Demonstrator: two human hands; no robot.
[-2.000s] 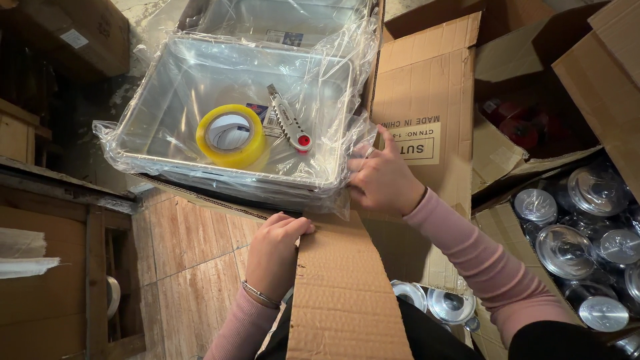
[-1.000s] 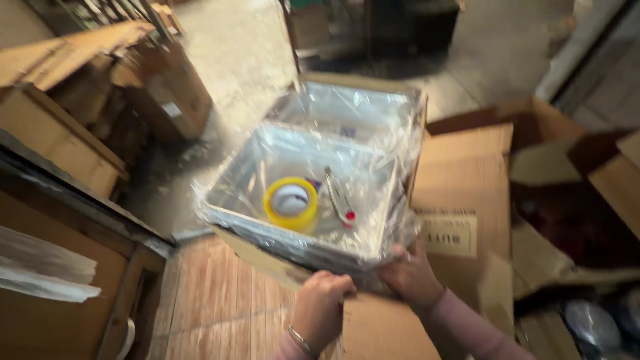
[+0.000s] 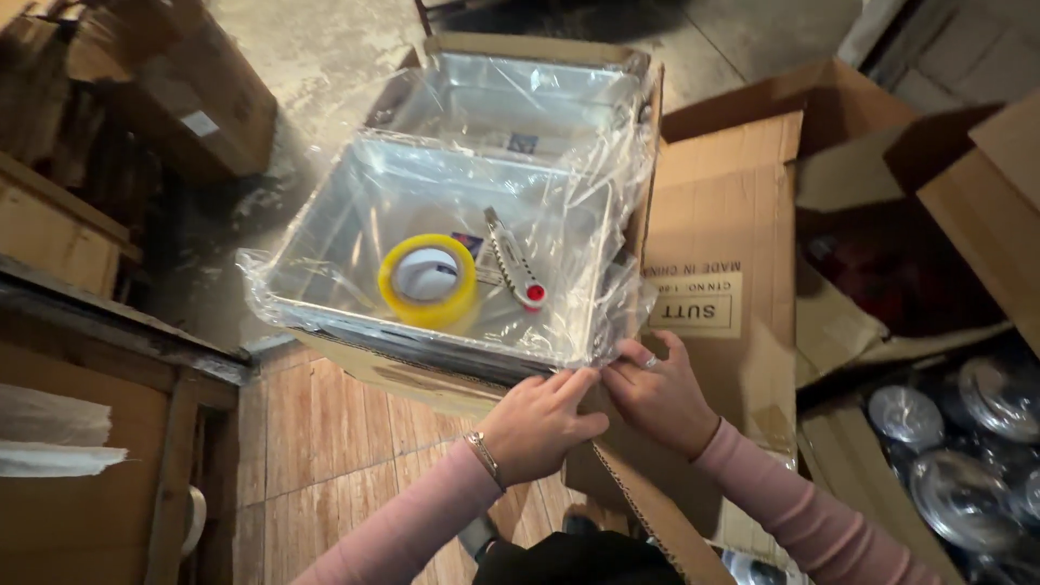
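Two rectangular metal pans, a near one and a far one, lie in clear plastic wrap in an open cardboard carton. On the wrapped near pan rest a roll of yellow-edged tape and a utility knife with a red knob. My left hand is at the near right corner of that pan, its fingers at the wrap and carton edge. Beside it my right hand, with a ring, pinches the gathered plastic at the same corner. Part of what the fingertips hold is hidden.
A printed cardboard carton stands on the right, next to open boxes, one with red items. Wrapped metal-lidded items fill a box at lower right. Another carton stands upper left; a wooden cabinet is lower left.
My left hand has moved off the near cardboard flap to the pan's corner, beside my right hand. That flap now hangs lower. The view has shifted, showing more floor beyond the carton.
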